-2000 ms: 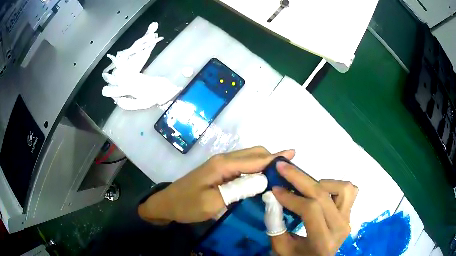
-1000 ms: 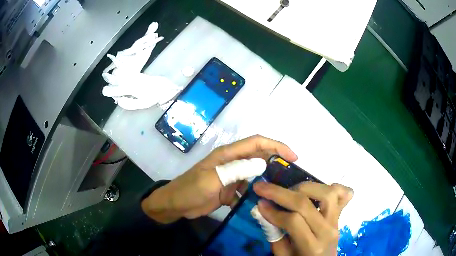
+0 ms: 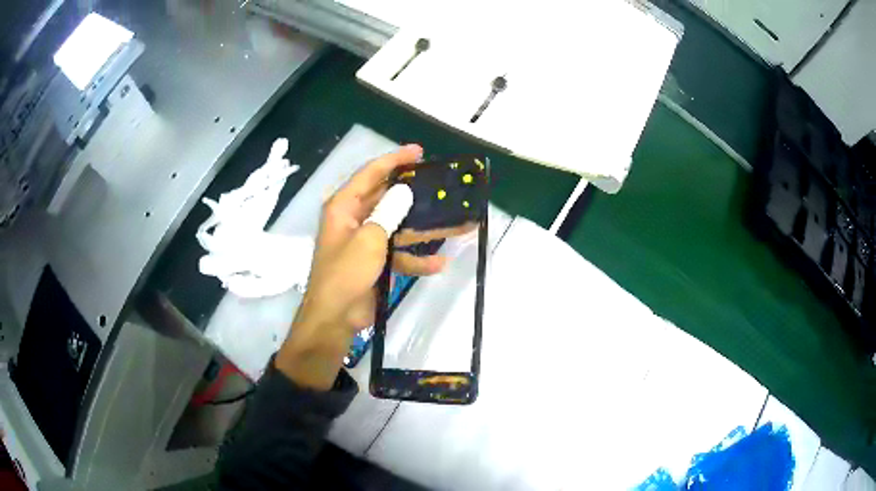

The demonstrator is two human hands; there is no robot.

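My left hand (image 3: 351, 254) holds a phone middle frame (image 3: 478, 302) upright in the picture, with the thumb in a white finger cot on its black top section. The frame has yellow dots at the top and a large open window; fingers and the white mat show through it. A blue-filmed phone housing (image 3: 357, 347) lies on the white mat (image 3: 576, 374) behind my hand and the frame, mostly hidden. My right hand is not in view.
A crumpled white glove heap (image 3: 252, 240) lies left of the mat. A white platform (image 3: 547, 86) with two dark slots is at the top. A black tray (image 3: 816, 192) is at far right. Blue film (image 3: 744, 465) lies at lower right. A grey machine (image 3: 182, 115) stands at left.
My left hand has moved up and forward with a middle frame over the lying housing. My right hand and the blue-filmed item under both hands have left view. The camera view has shifted.
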